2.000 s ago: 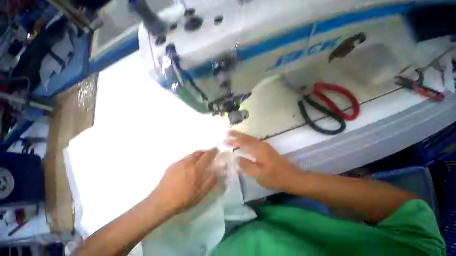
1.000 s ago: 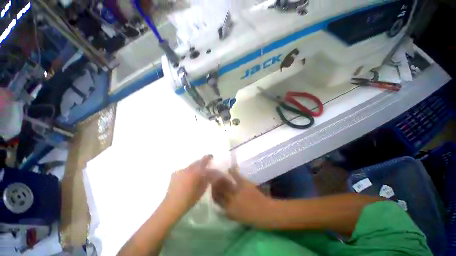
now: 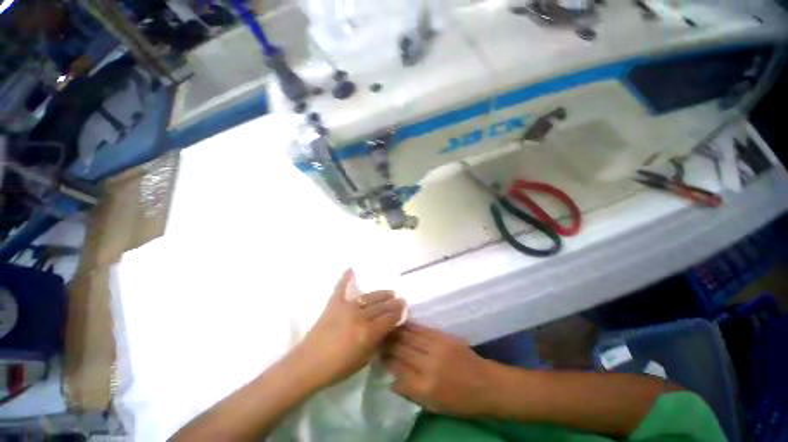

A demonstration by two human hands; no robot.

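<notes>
A large overexposed white fabric panel [image 3: 233,250] covers the table left of the needle and hangs over the front edge. My left hand [image 3: 359,324] pinches the fabric's edge near the table's front. My right hand [image 3: 432,363] touches my left fingertips and holds the same cloth just below them. A small fold of white cloth shows between the fingers. The presser foot and needle area [image 3: 396,216] is above and away from both hands. The cloth under the foot is too bright to make out.
The white JACK sewing machine [image 3: 484,129] spans the back. Scissors with red and black handles [image 3: 537,217] lie under its arm. Red-handled snips [image 3: 680,187] lie farther right. Brown cardboard [image 3: 102,285] is at the left. A grey-blue bin [image 3: 683,345] with white tags is at lower right.
Both hands have moved down from beside the needle toward the table's front edge, drawing the cloth edge with them. The hands are now closer together. The camera view has shifted.
</notes>
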